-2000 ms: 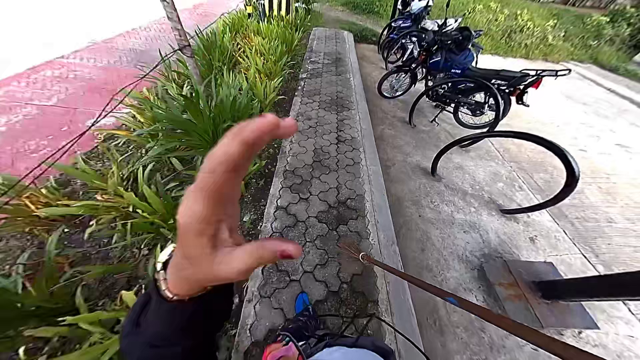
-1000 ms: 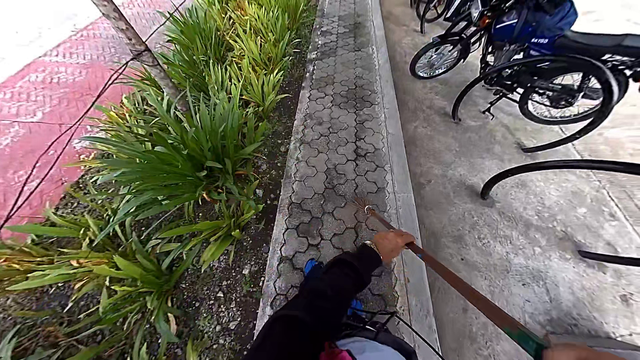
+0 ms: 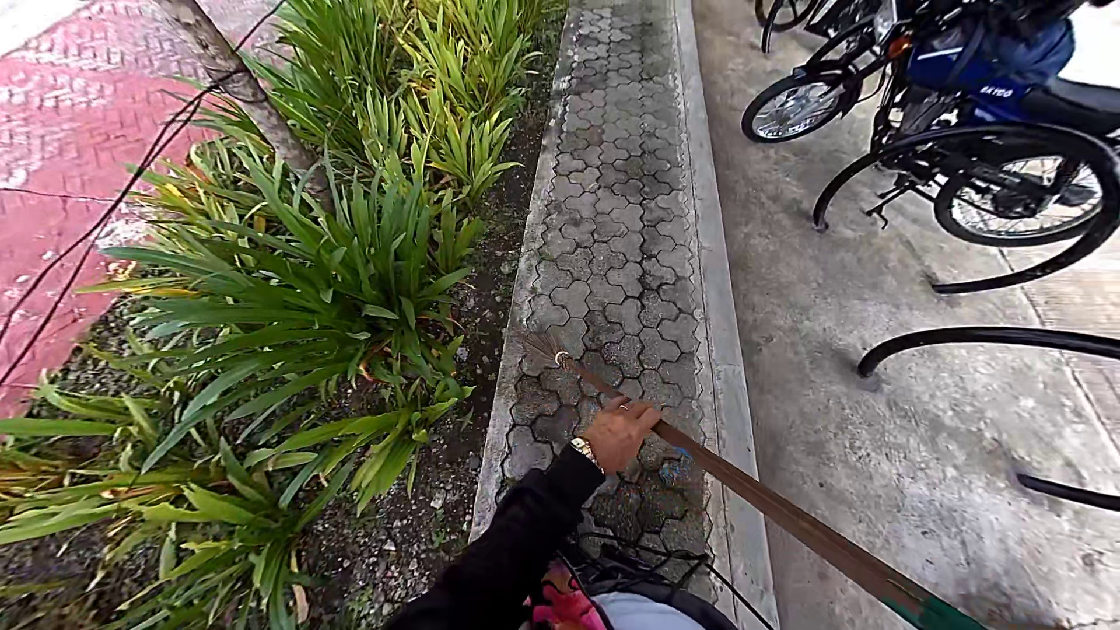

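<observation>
A long-handled stick broom (image 3: 752, 490) slants from the lower right up to the paved path. Around the lower part of its handle my left hand (image 3: 621, 432) is closed, with a watch at the wrist below a black sleeve. The thin bristles (image 3: 544, 347) spread over the hexagonal pavers (image 3: 612, 289) near the path's left edge. Green tape wraps the handle at the bottom right. My right hand is out of view. Dark cords and a pink patterned cloth (image 3: 569, 599) show at the bottom, close to my body.
Leafy plants (image 3: 341, 280) and a thin tree trunk (image 3: 254, 96) border the path on the left. A concrete curb (image 3: 722, 350) runs along its right side. Beyond stand black curved metal racks (image 3: 989, 337) and a blue motorcycle (image 3: 989, 79).
Two seconds ago my left hand was raised with its fingers apart; now it holds the broom handle. The bristles have moved left across the pavers since one second ago. The view has tilted down.
</observation>
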